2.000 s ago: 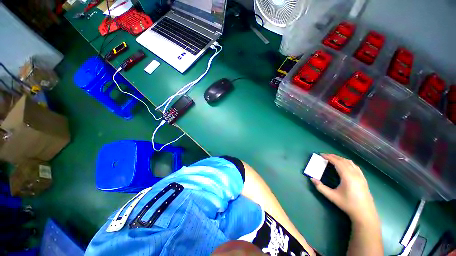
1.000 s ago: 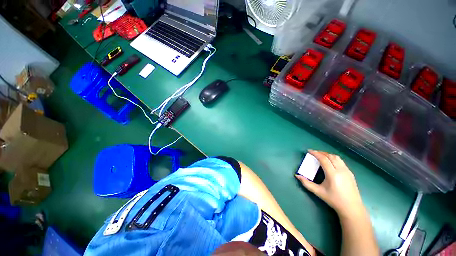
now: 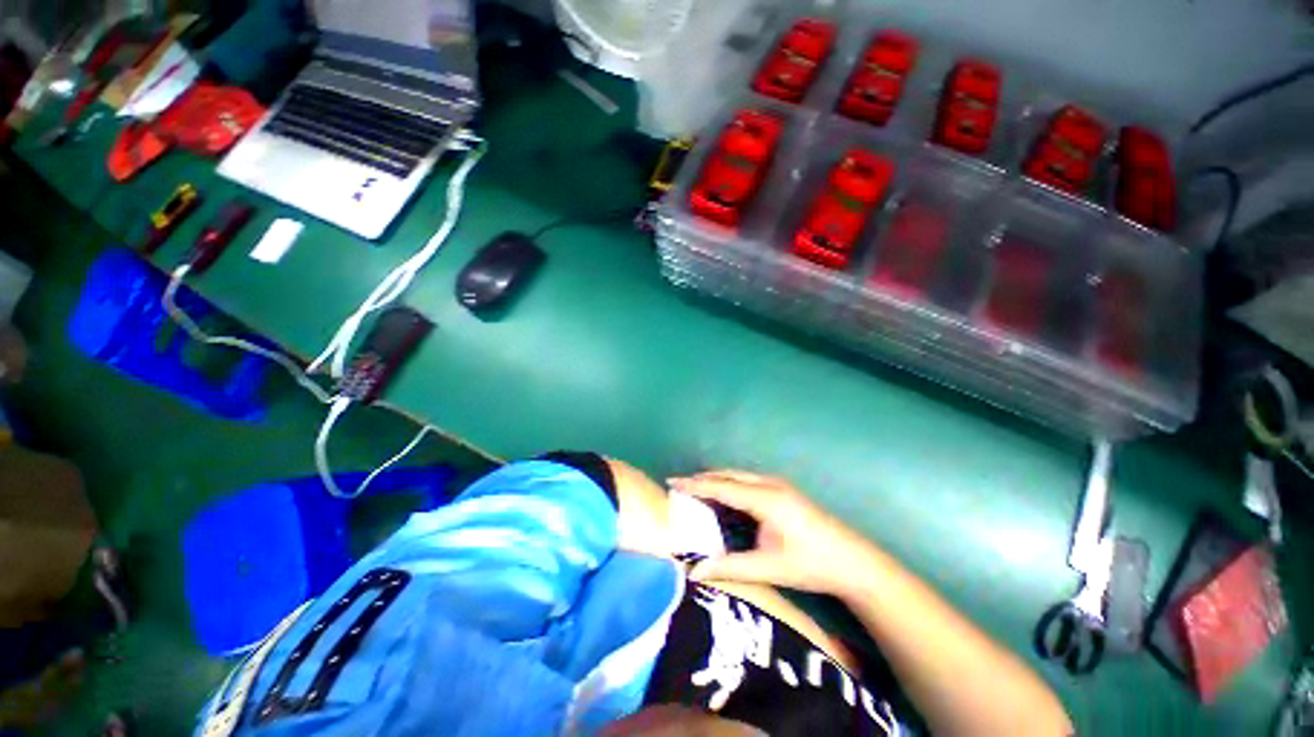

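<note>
My right hand (image 3: 785, 533) is at the lower centre, with thumb and fingers closed around a small battery (image 3: 695, 528). The battery's white face shows at the fingertips, in front of bare skin beside the blue sleeve (image 3: 533, 540); I cannot tell whether they touch. A dark area shows between thumb and fingers. The battery's far edge is hidden by the hand. My left hand is not in view.
Clear blister trays (image 3: 922, 338) with red car-shaped pieces (image 3: 843, 209) stand behind. A mouse (image 3: 500, 274), cabled keypad phone (image 3: 386, 353) and laptop (image 3: 353, 130) are left. Scissors (image 3: 1074, 634), a dark smartphone and a red pouch (image 3: 1222, 619) lie right. Blue stools (image 3: 245, 562) stand lower left.
My right hand has moved from over the mat left towards my body, still holding the battery. The view has turned right, so trays and laptop sit further left and the red pouch shows more.
</note>
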